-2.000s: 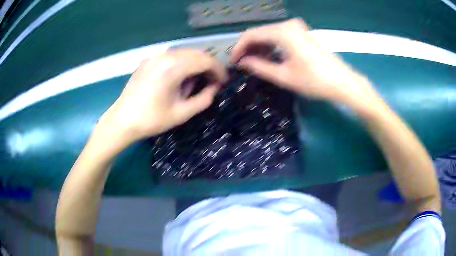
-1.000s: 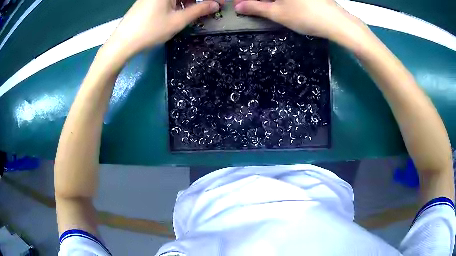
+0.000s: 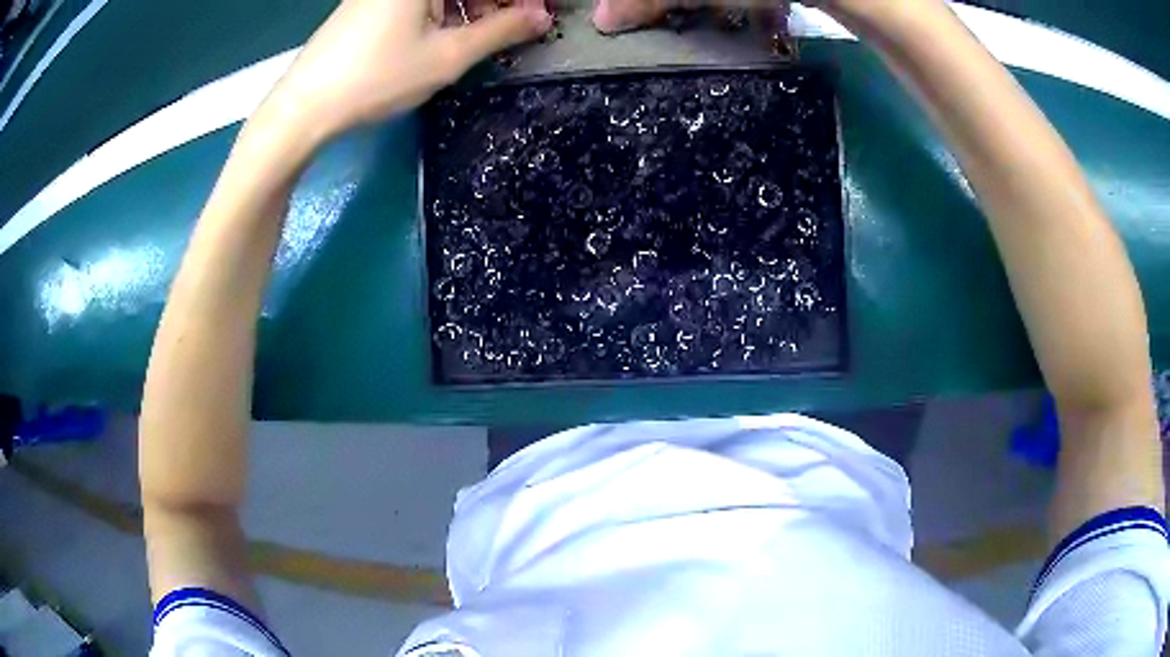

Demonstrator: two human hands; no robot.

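A grey fixture plate lies at the far edge of the black parts tray, partly under my hands. Small brass-coloured seated parts show on it, one near its right end. The tray is full of small black glinting rings. My left hand is cut off by the top edge, its thumb at the plate's left part. My right hand is mostly out of the picture; a fingertip shows at the plate's middle. Whether either hand holds a ring cannot be told.
The tray lies on the glossy green ledge. A white curved strip runs beyond it, behind the plate. Grey floor with a yellow line shows below the bench edge. Blue objects are at the lower left and right.
Since two seconds ago the view has shifted, and the hands now sit at the top edge. In the last second my right hand has shifted slightly, baring the plate's right end.
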